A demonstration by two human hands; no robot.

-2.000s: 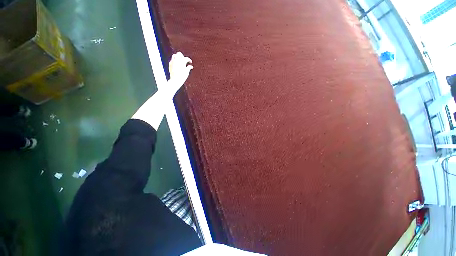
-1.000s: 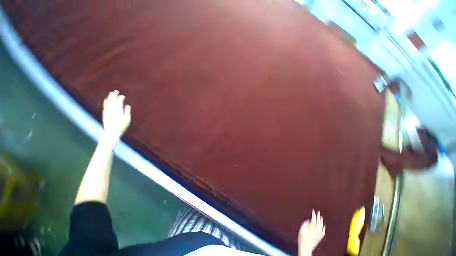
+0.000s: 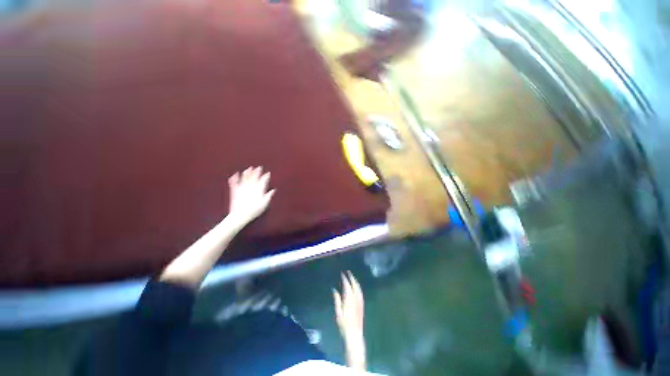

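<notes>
The dark red fabric lay (image 3: 169,110) covers the table on the left, with its front edge along the white table edge (image 3: 308,253). My left hand (image 3: 250,194) is over the fabric near that edge, fingers spread and empty; blur hides whether it touches. My right hand (image 3: 350,302) is off the table, over the green floor, with fingers apart and empty. A yellow-handled tool (image 3: 358,159) with a dark tip lies at the end of the fabric, right of my left hand. A silver-grey metal piece (image 3: 385,133) lies on the bare wood beside it.
A metal rail (image 3: 439,165) crosses the brown wooden top. At its end are blue pieces (image 3: 466,214) and a white machine unit (image 3: 502,239) with red, over the floor. A dark red remnant (image 3: 386,44) lies near the rail. The picture is blurred.
The view has swung right to the fabric's end and the rail. My right hand came into view after the first frame and is now off the table. My left hand stays over the fabric.
</notes>
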